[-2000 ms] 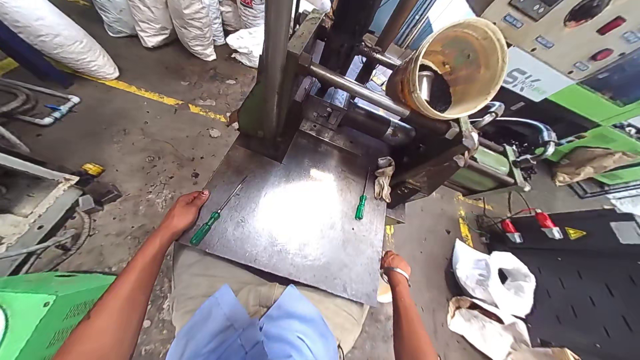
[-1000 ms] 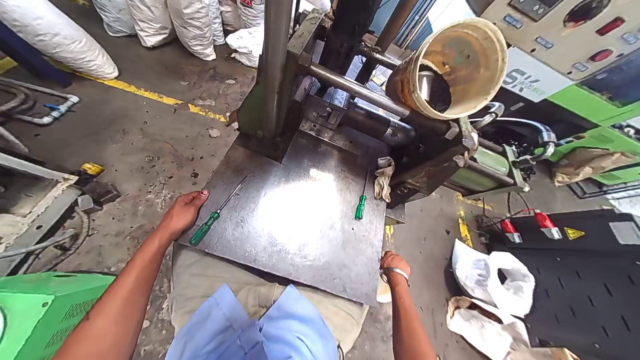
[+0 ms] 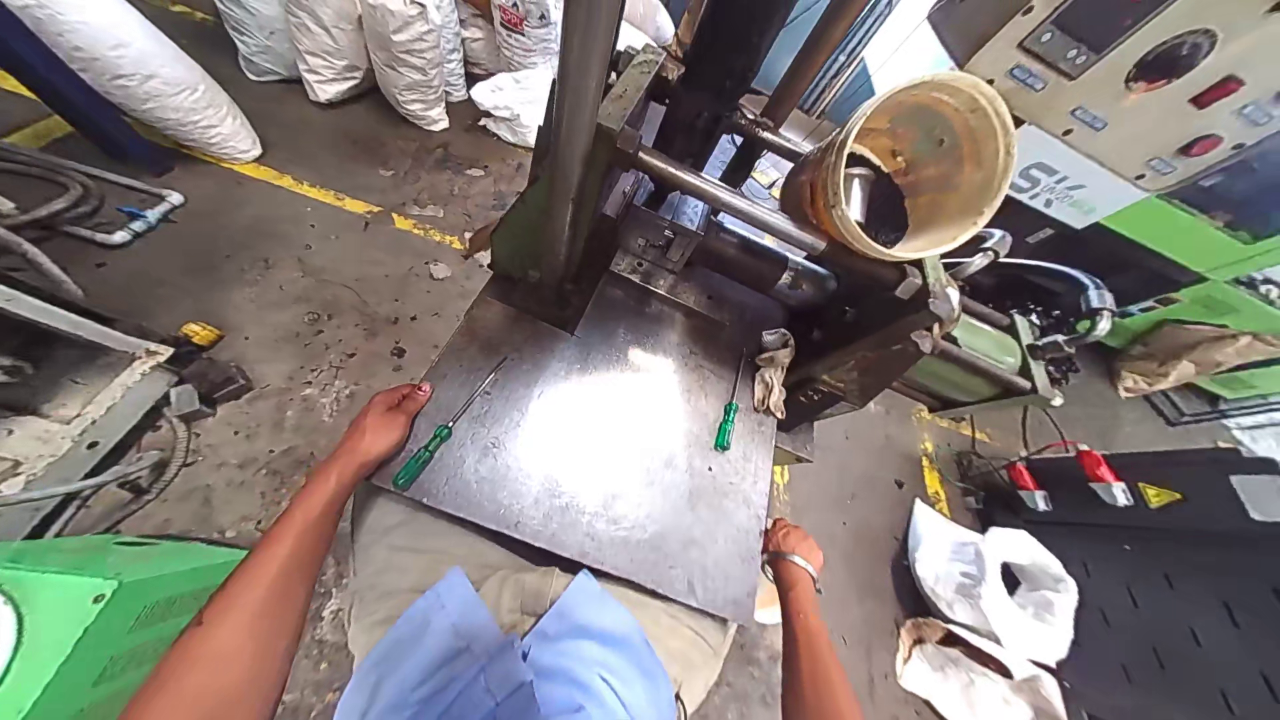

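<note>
A flat steel plate (image 3: 480, 460) lies in front of me with bright glare at its middle. My left hand (image 3: 385, 425) rests at its left edge, thumb on the rim and the other fingers hidden below. At the lower right edge, my right hand (image 3: 793, 548) touches the plate, its fingers mostly out of sight. Near my left hand lies a green-handled screwdriver (image 3: 425, 455), its shaft pointing away from me. A second green-handled screwdriver (image 3: 727, 425) is on the right side, next to a dirty work glove (image 3: 773, 372).
A stained plastic bucket (image 3: 905, 170) with dark contents sits tilted above the machine's steel rods (image 3: 720, 198). White sacks (image 3: 405, 60) stand behind at left. A green machine cover (image 3: 110, 600) is at lower left, a black slotted cabinet (image 3: 1180, 580) at right.
</note>
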